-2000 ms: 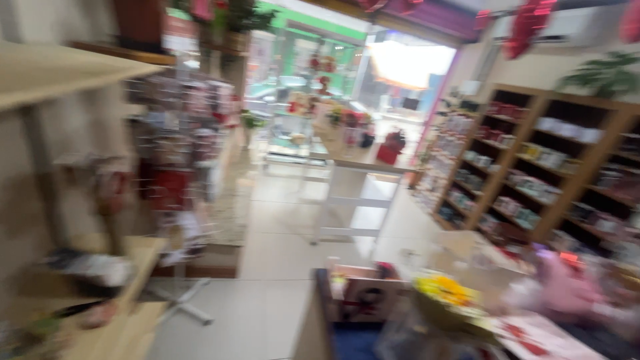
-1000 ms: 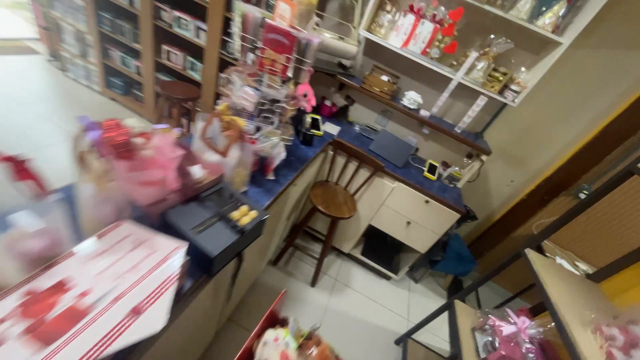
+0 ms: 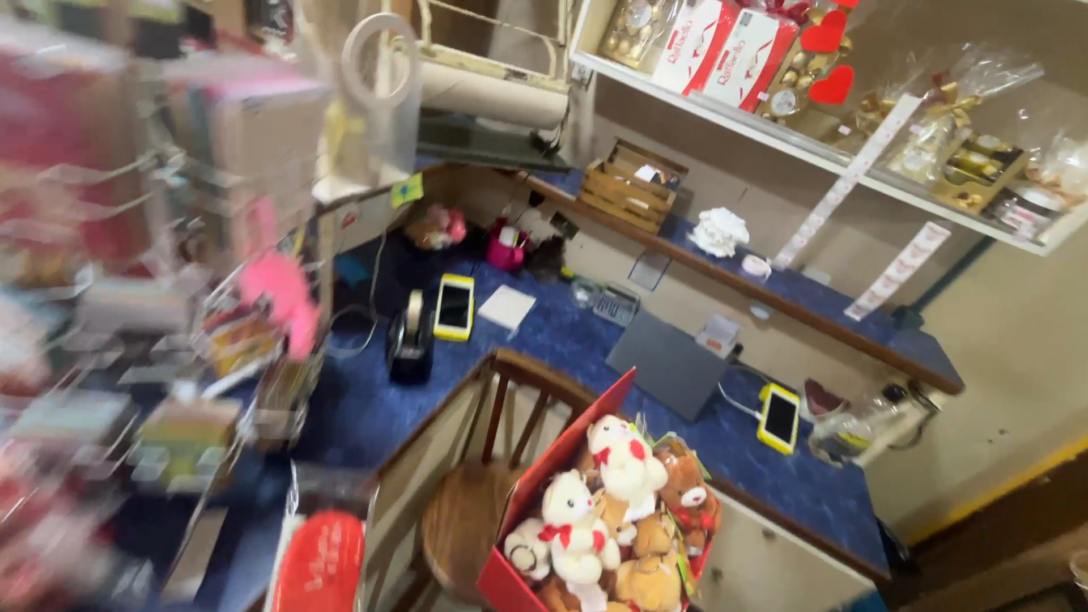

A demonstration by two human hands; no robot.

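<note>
Neither of my hands shows in the head view. A red box point(image 3: 544, 476) full of small white and brown teddy bears point(image 3: 571, 527) is low in the centre, in front of a wooden chair point(image 3: 463, 518); what supports the box is hidden. On the blue countertop point(image 3: 544, 340) behind lie a yellow-cased phone point(image 3: 455, 306), a black tape dispenser point(image 3: 410, 340), a white paper square point(image 3: 507, 307), a calculator point(image 3: 616, 304) and a closed grey laptop point(image 3: 667, 361). Another yellow-cased phone point(image 3: 778, 417) lies farther right with a white cable beside it. A red item in clear wrapping point(image 3: 320, 561) is at the bottom left.
A blurred wire display rack point(image 3: 153, 178) with cards and a pink plush fills the left. A raised ledge point(image 3: 765, 289) holds a wooden crate point(image 3: 629, 187) and a white ornament point(image 3: 719, 232). Above, a white shelf point(image 3: 807, 144) carries boxed chocolates. A paper roll point(image 3: 493, 95) hangs behind.
The view has swung right from the shop entrance and come closer to the corner desk. The box of teddy bears, partly visible at the bottom edge one second ago, now shows much more fully.
</note>
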